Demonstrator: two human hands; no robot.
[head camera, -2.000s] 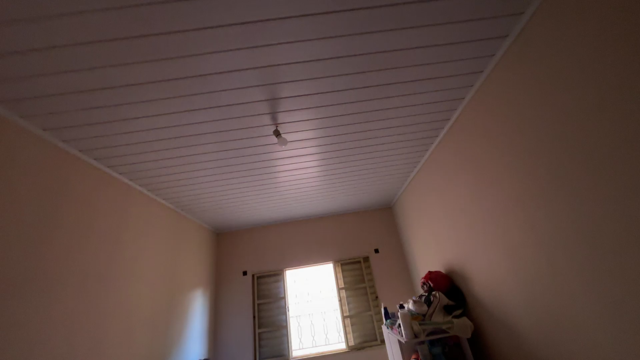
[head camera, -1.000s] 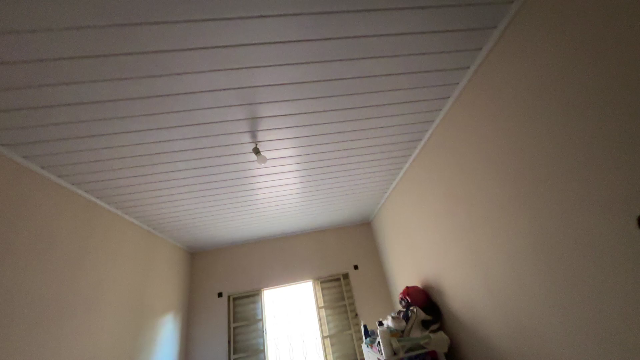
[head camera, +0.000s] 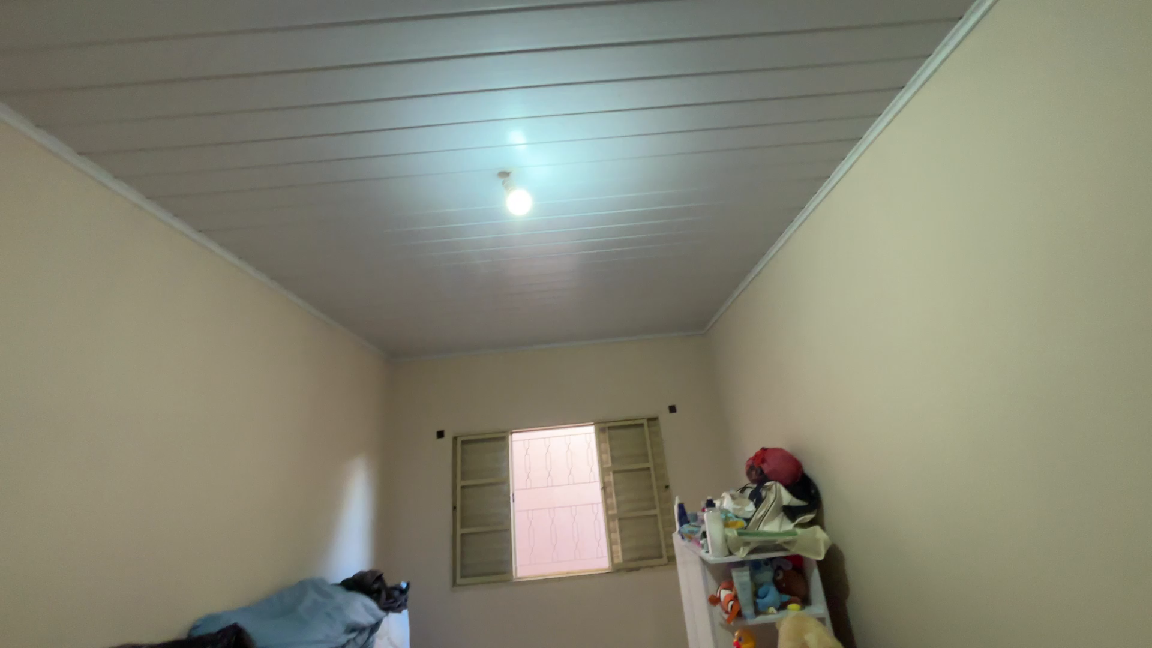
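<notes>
Neither my left hand nor my right hand is in view, so what they hold or touch cannot be seen. Above, a lit light bulb (head camera: 518, 201) hangs from a small socket on the white panelled ceiling (head camera: 540, 297). In the far wall is a window (head camera: 560, 504) with louvred shutters; its middle is uncovered and shows a patterned grille.
A white shelf unit (head camera: 691, 594) at the lower right holds bottles, cloths, a red bundle (head camera: 774, 465) and several soft toys, among them an orange clownfish toy (head camera: 725, 600). At the lower left lies a heap of blue cloth (head camera: 292, 616) beside black plastic (head camera: 376, 590).
The light bulb, unlit in both earlier frames, is now lit, and the room looks brighter. The view has tilted down, showing more of the shelf unit and the blue cloth.
</notes>
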